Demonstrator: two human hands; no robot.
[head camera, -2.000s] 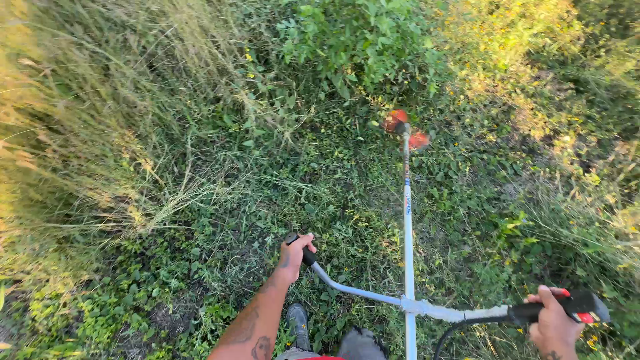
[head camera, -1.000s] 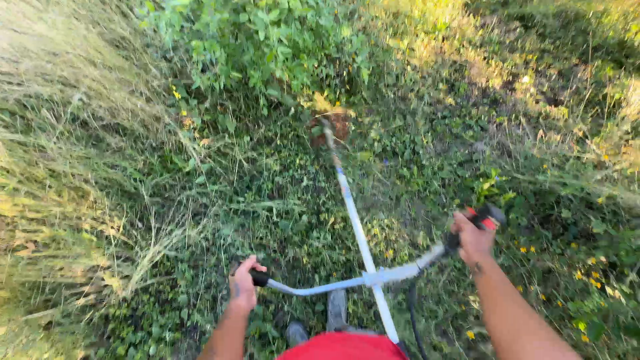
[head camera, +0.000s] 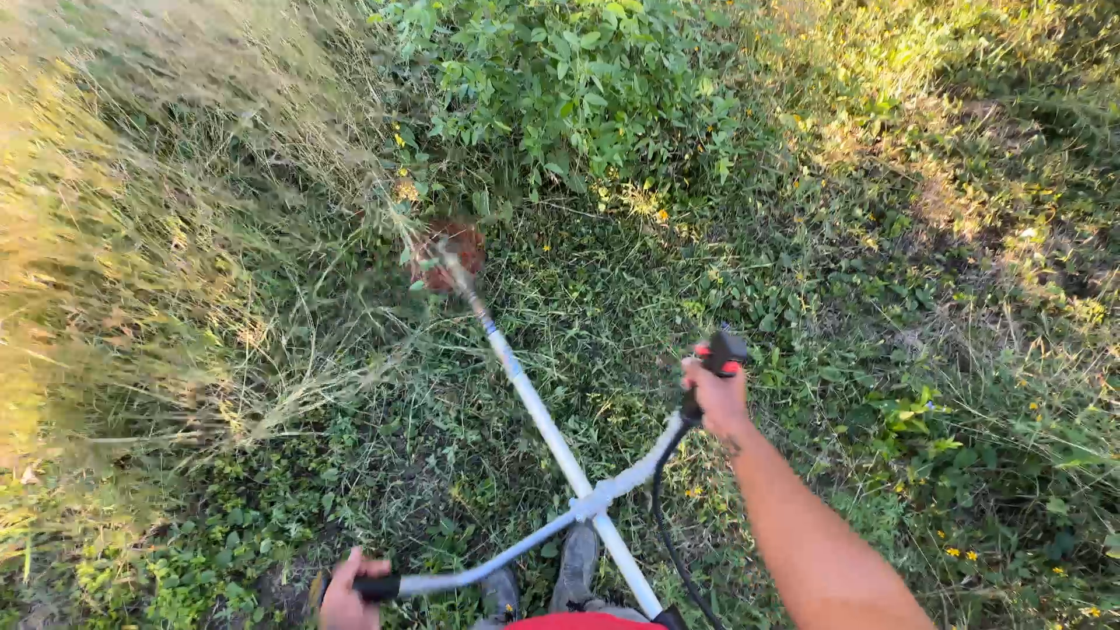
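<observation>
A brush cutter's pale metal shaft (head camera: 547, 424) runs from the bottom of the head view up to the left. At its far end a blurred orange-red cutting head (head camera: 448, 255) sits among the stems by the tall grass. My left hand (head camera: 352, 593) is around the black grip at the left end of the handlebar (head camera: 512, 553), low in the view. My right hand (head camera: 719, 394) holds the black control grip with red parts (head camera: 724, 354) at the other end. A black cable (head camera: 658, 499) hangs from that grip down beside the shaft.
Tall dry grass (head camera: 157, 219) fills the left side. A leafy green bush (head camera: 586, 79) stands at the top centre. Low weeds and cut stems (head camera: 612, 306) cover the ground between. My boots (head camera: 577, 560) are under the handlebar, and small yellow flowers (head camera: 962, 553) grow at lower right.
The cutting head has swung left from below the bush's right side to the edge of the tall grass. The handlebar has turned with it, my right hand moving forward and my left hand back.
</observation>
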